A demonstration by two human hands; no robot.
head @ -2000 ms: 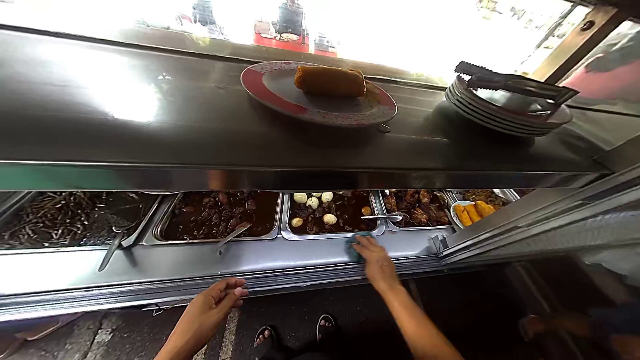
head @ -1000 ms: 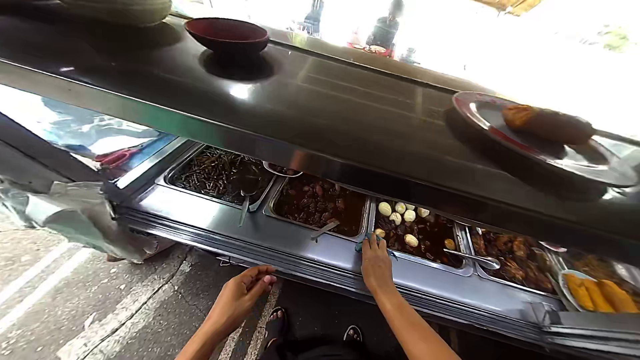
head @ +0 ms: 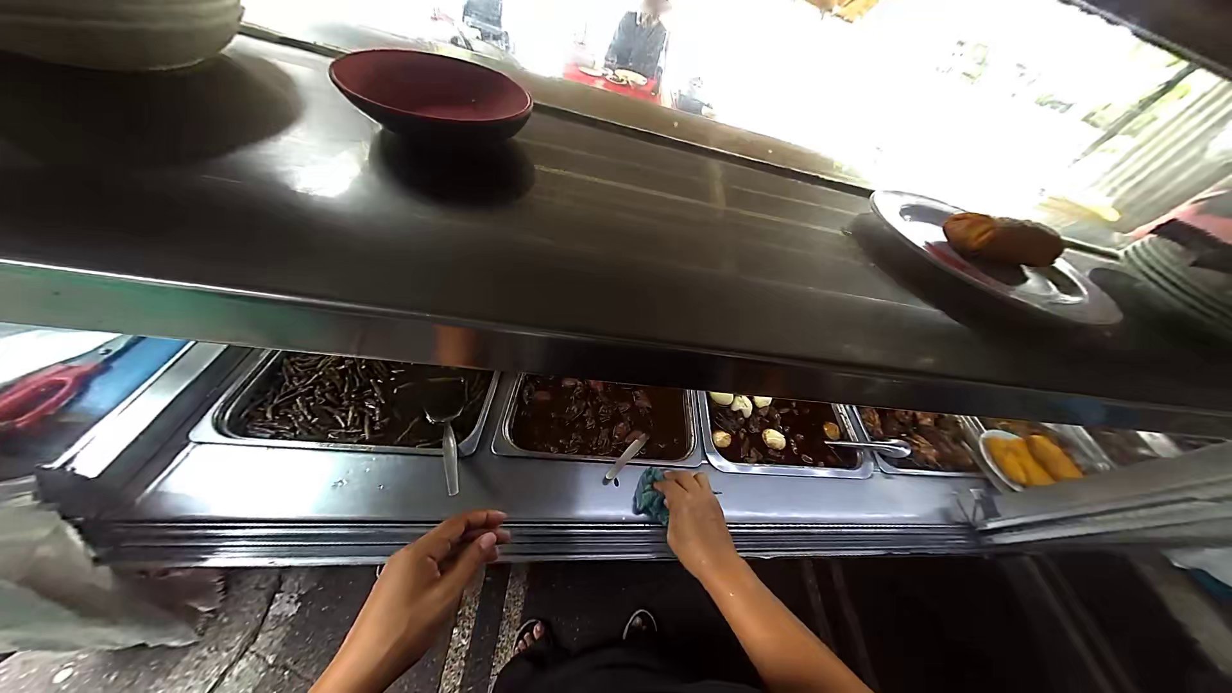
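Note:
My right hand (head: 695,520) presses a bunched green cloth (head: 652,496) onto the stainless steel ledge (head: 549,491), just below the trays. My left hand (head: 433,577) hovers at the ledge's front edge, fingers loosely curled with nothing between them. Behind the cloth sits a steel tray of dark stew (head: 597,419) with a spoon handle (head: 626,458) resting over its rim. To the right is a tray with eggs in dark sauce (head: 770,438) and a spoon (head: 871,448). A ladle (head: 448,452) leans out of the left tray of dark strips of food (head: 327,399).
Above the trays runs a wide steel shelf (head: 616,250) holding a red bowl (head: 433,91) and a plate (head: 1088,298) with a browned food roll (head: 1003,241). Yellow food pieces (head: 1035,460) lie in a dish at the right. A crumpled sheet (head: 87,577) hangs at lower left.
The view has swung left. My right hand and the cloth have moved left along the ledge, from below the egg tray to beside the stew spoon's handle.

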